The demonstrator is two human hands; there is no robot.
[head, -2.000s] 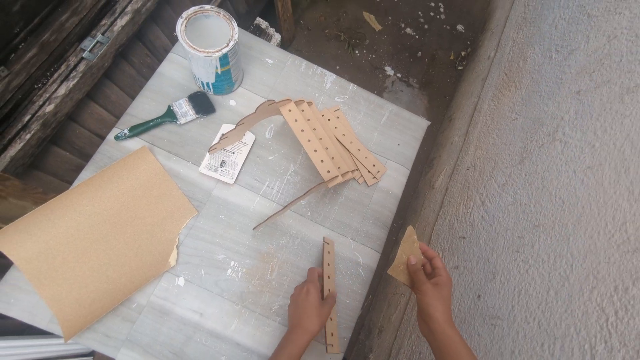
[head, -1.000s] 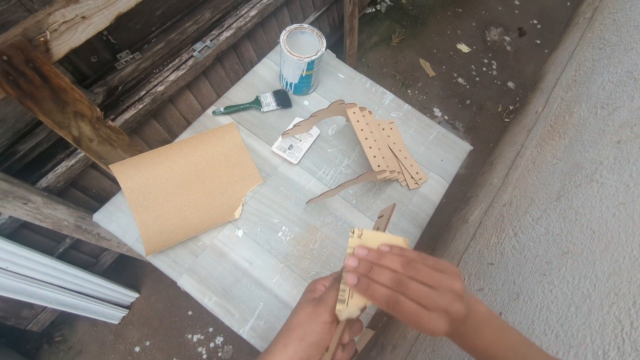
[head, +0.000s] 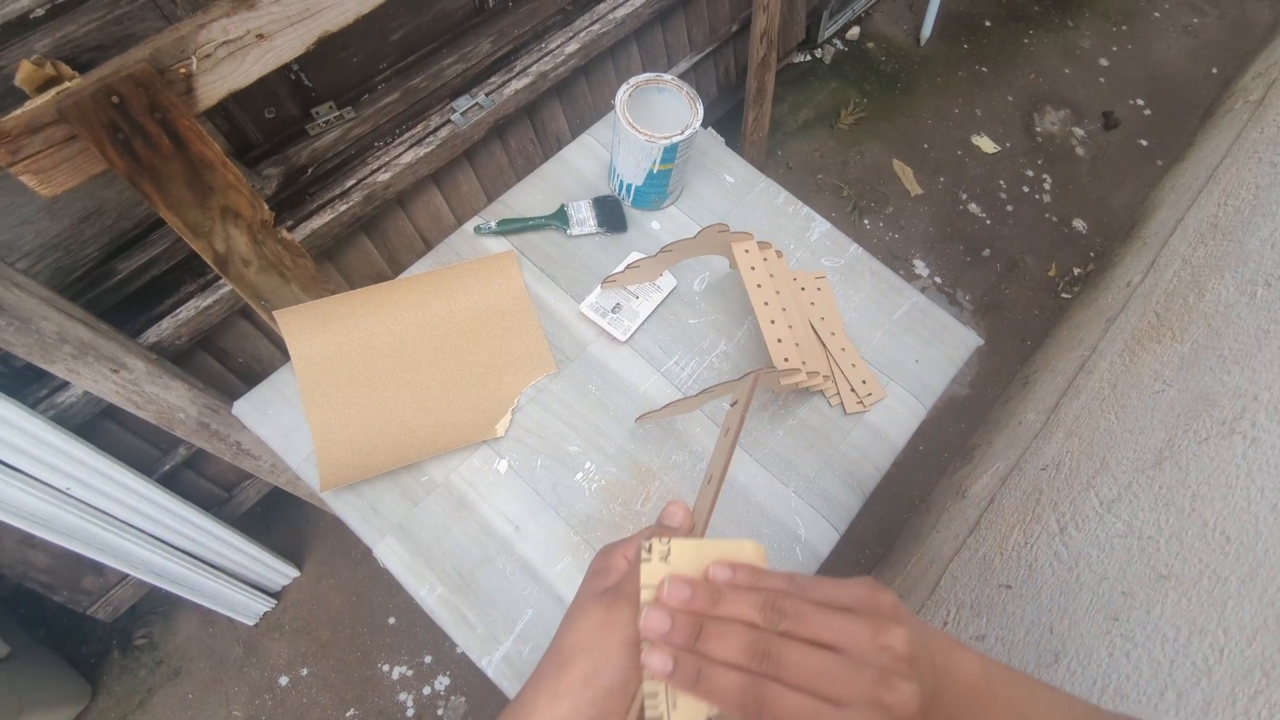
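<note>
My left hand (head: 600,620) grips a narrow wooden strip (head: 725,460) with small slots, which points away from me over the table. Pressed to the strip's near part is a folded piece of sandpaper (head: 705,555), printed backing outward, under the fingers of my right hand (head: 800,630). Beyond them lies a group of thin wooden strips with holes (head: 775,310), beside curved, scalloped wooden pieces (head: 690,255). A large sandpaper sheet (head: 410,370) with one torn corner rests at the table's left. The strip's near end is mostly hidden by my hands.
On the grey table (head: 560,500) stand a paint-streaked can (head: 655,150) and, beside it, a green-handled paintbrush (head: 560,217) and a printed card (head: 630,300). Wooden beams (head: 180,180) and white corrugated panels (head: 130,510) are at the left, a rough wall (head: 1130,500) at the right.
Two seconds ago the strip lay on the table under my left hand, with the sandpaper apart in my right. Now the strip is lifted and the sandpaper is against it. The view has shifted.
</note>
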